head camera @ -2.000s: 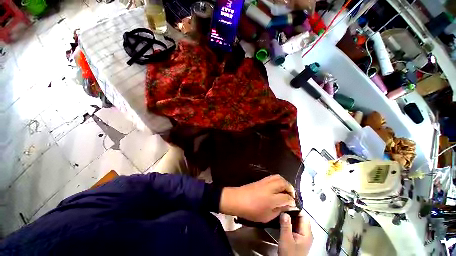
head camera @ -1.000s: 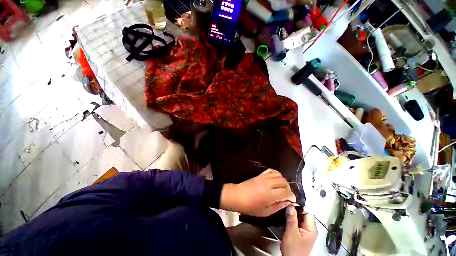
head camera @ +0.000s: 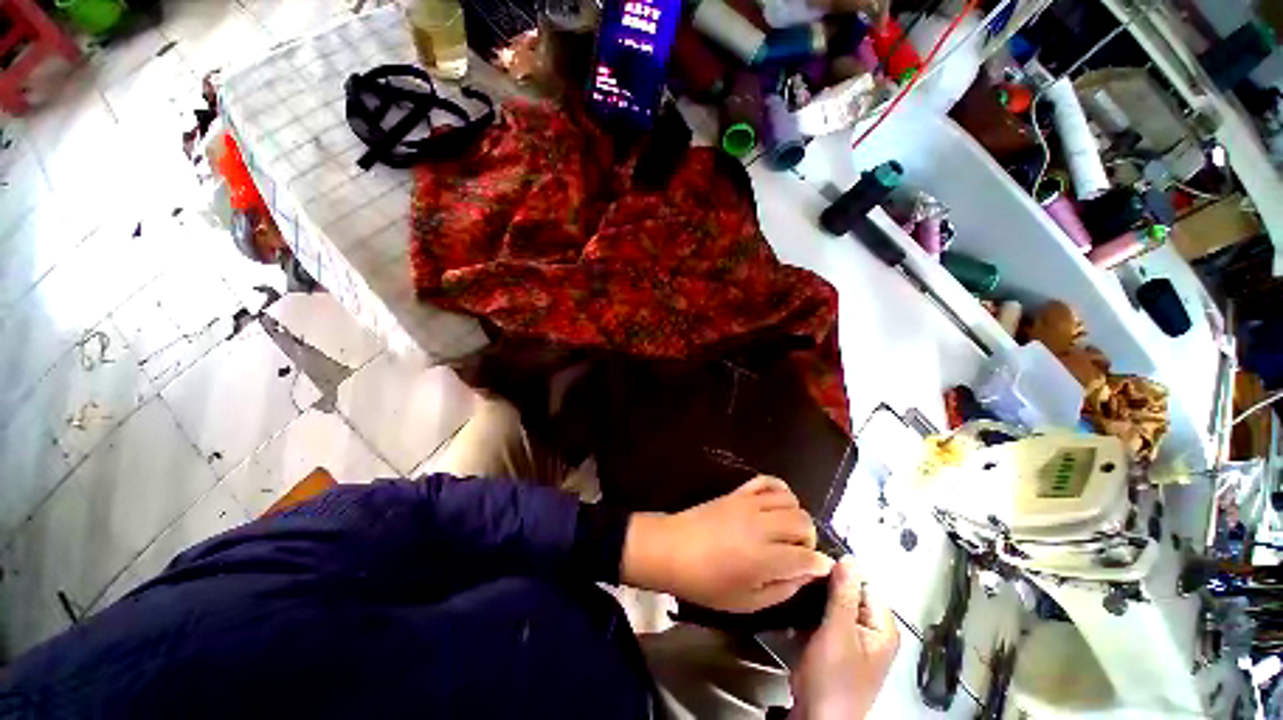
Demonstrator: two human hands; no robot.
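The red patterned fabric (head camera: 633, 253) lies bunched on the table at upper middle. The dark brown lining (head camera: 704, 429), with thin pale chalk lines, runs from it down to my hands. My left hand (head camera: 725, 546) comes in from the left and pinches the lining's edge. My right hand (head camera: 849, 650), at the lower edge, pinches the same edge with thumb and fingers, close to my left fingertips. The edge between the fingertips is mostly hidden.
The cream sewing machine head (head camera: 1041, 485) is right of my hands, with dark shears (head camera: 947, 633) beside it. A lit smartphone (head camera: 636, 56), black straps (head camera: 408, 116) and a glass of yellowish liquid (head camera: 439, 38) are at the top. Thread spools (head camera: 784, 134) crowd the rear.
My right hand has shifted slightly right and up along the lining's edge. My left hand stays nearly in place, still pinching. The cloth edge beside the machine lies straighter.
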